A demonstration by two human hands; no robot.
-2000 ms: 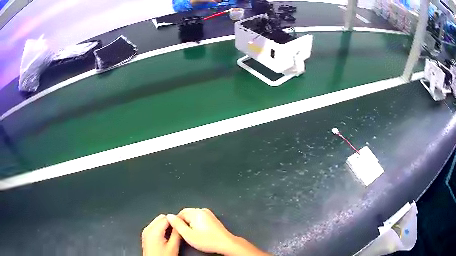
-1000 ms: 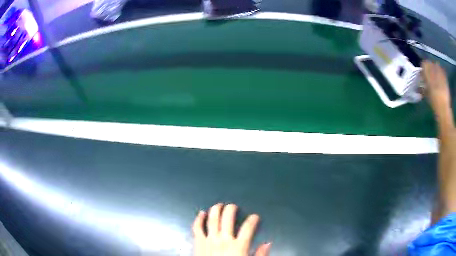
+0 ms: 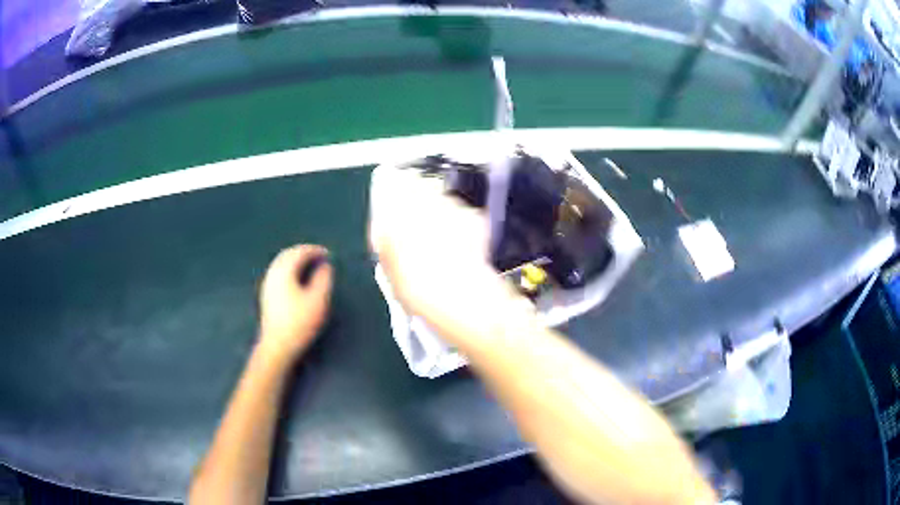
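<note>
The white housing (image 3: 620, 243), with a dark interior and a yellow part inside, sits on the bench, its far side by the belt's white edge strip. A white-lavender ribbon cable (image 3: 498, 182) rises from it. My right hand (image 3: 434, 242) is blurred and lies over the housing's left side; its fingers blend into the white wall, so its grip cannot be made out. My left hand (image 3: 294, 296) is left of the housing, apart from it, fingers loosely curled with a gap at the thumb and nothing visible in it.
A pale square heat sink module (image 3: 707, 250) with a thin red lead lies right of the housing. A translucent parts bag (image 3: 750, 387) hangs at the bench edge on black clips. The green belt (image 3: 296, 108) runs behind, with a post (image 3: 824, 94) at right. White units (image 3: 857, 163) stand far right.
The housing has come from the green belt onto the bench. My right hand has moved from its outer end to its left side. My left hand's spread fingers have curled. The view has shifted.
</note>
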